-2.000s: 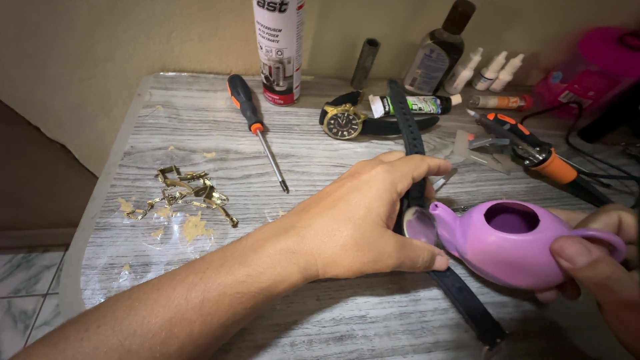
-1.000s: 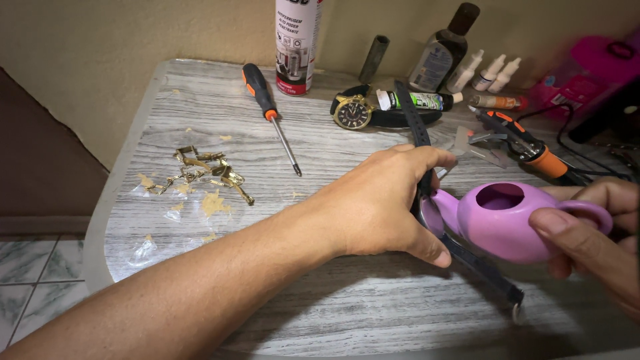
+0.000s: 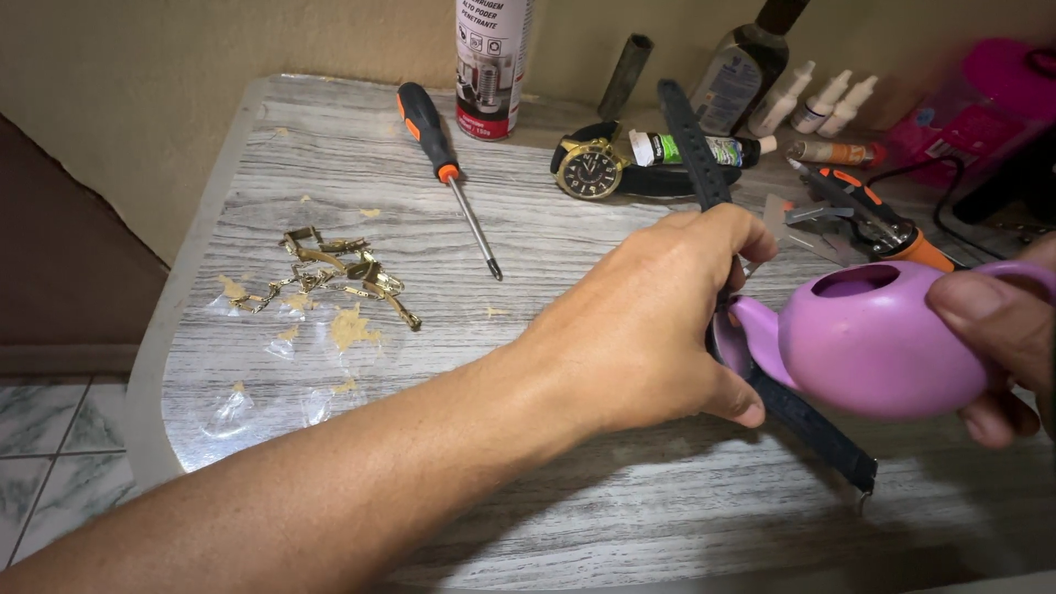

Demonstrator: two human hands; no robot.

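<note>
My left hand (image 3: 652, 322) reaches across the table and grips the case of a wristwatch with a black strap (image 3: 813, 429). The hand hides most of the case; one strap half points up past the fingers and the other, with its buckle, lies toward the lower right. At the right edge my right hand (image 3: 1002, 338) holds a small purple teapot-shaped vessel (image 3: 883, 355) by its handle and side. The vessel has an oval opening on top, and its spout tip is at the watch case, beside my left fingers. Whether liquid comes out cannot be seen.
A screwdriver (image 3: 429, 136), a spray can (image 3: 492, 74) and a gold-cased watch (image 3: 589, 173) lie or stand behind my left hand. Gold-coloured chain links (image 3: 346, 268) lie at left. Bottles, a tube and an orange-black tool (image 3: 874, 214) are at the back right.
</note>
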